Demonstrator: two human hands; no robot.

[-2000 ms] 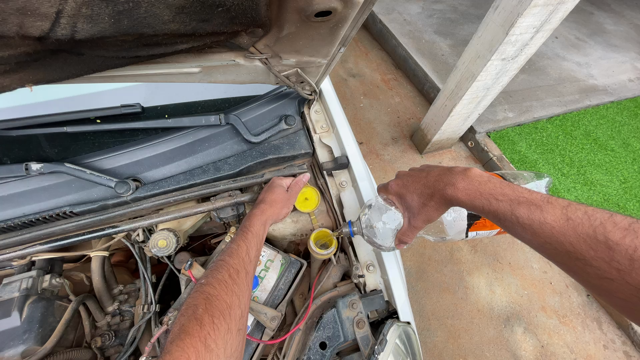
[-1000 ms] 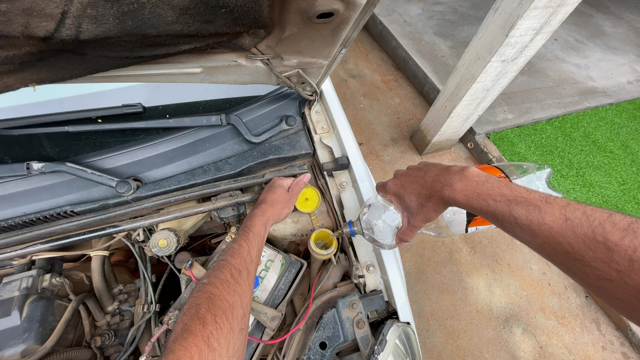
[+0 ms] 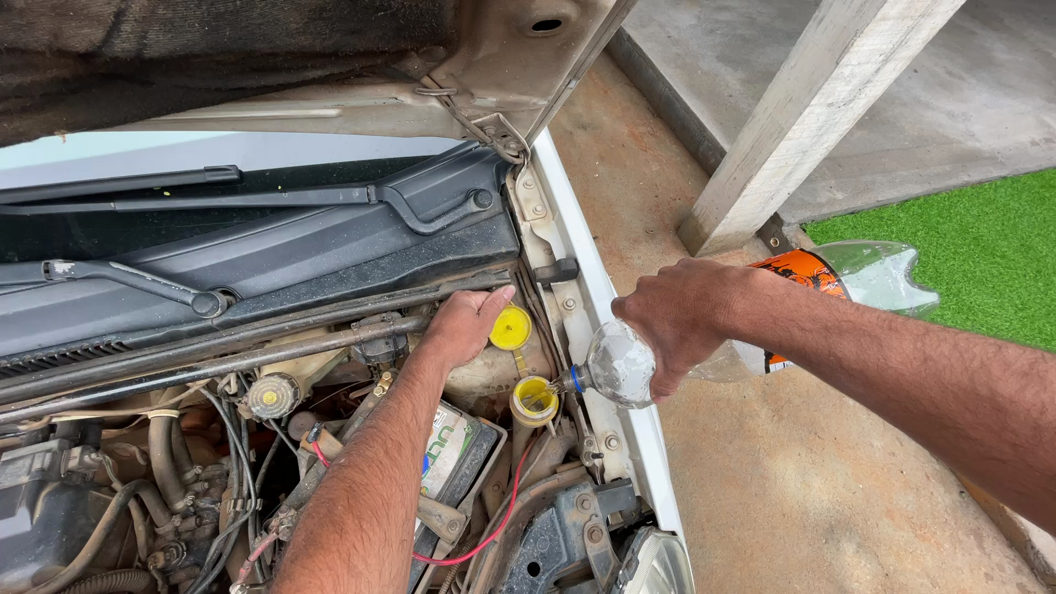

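Note:
My right hand [image 3: 681, 318] grips a clear plastic bottle [image 3: 619, 363] with an orange label, tilted so its mouth points left. The mouth is at the yellow-rimmed filler neck [image 3: 535, 402] of a reservoir, and clear liquid runs from it into the opening. The round yellow cap [image 3: 511, 327] stands flipped up on its strap behind the neck. My left hand [image 3: 466, 326] is beside the cap's left edge, thumb extended and fingers curled down; whether it touches or holds the cap is unclear.
The raised hood [image 3: 495, 74] hangs over the windshield wipers [image 3: 289, 196]. Below my left forearm lies a car battery [image 3: 458, 454] with a red cable [image 3: 503, 520] nearby. A brake fluid reservoir cap [image 3: 272, 396] is further left. A pale post [image 3: 817, 124] stands beyond the white fender [image 3: 577, 223].
The bottle's rear end has swung slightly from its position two seconds ago, while its mouth stays at the filler neck. My left hand has stayed beside the yellow cap.

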